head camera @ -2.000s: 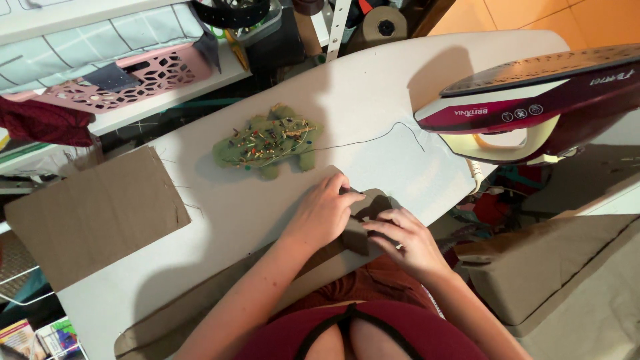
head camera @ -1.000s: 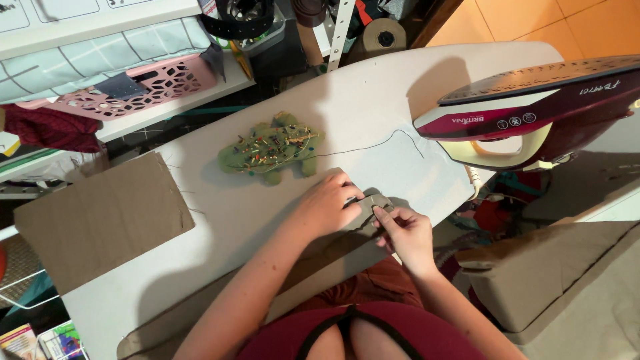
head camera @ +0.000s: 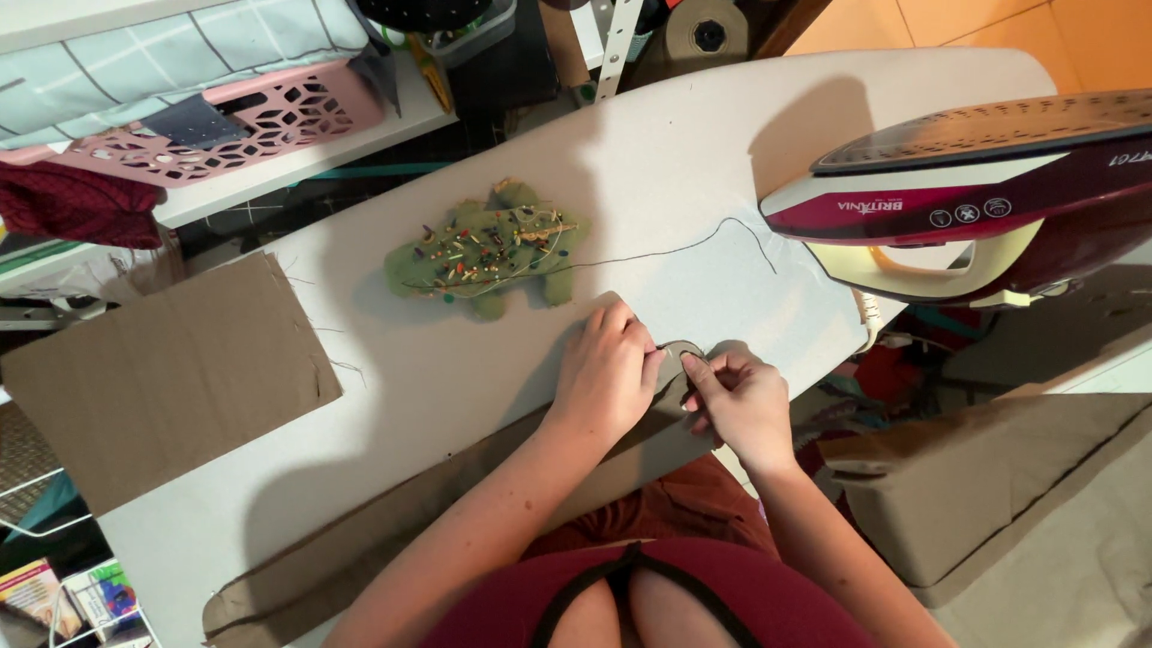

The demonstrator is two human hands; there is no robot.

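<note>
A long brown fabric strip [head camera: 297, 576] lies along the near edge of the ironing board [head camera: 432, 360]. My left hand [head camera: 607, 369] pinches the strip's right end at its upper edge. Close by on the right, my right hand [head camera: 742, 405] grips the same end between thumb and fingers, and the fabric curves up between the two hands. Beyond them rests a green animal-shaped pincushion [head camera: 490, 252] full of pins, with a dark thread [head camera: 666, 256] trailing right from it. A rectangular piece of brown fabric [head camera: 171, 378] lies at the board's left.
A steam iron [head camera: 972, 198] rests at the board's right end, its soleplate facing away from me. A pink perforated basket [head camera: 297, 117] stands on a white shelf at the upper left. A spool [head camera: 706, 36] is past the far edge. Brown fabric [head camera: 981, 486] hangs at the lower right.
Both hands stay at the strip's right end; the fingers and the fabric between them have shifted. The fabric there now arches up between the hands.
</note>
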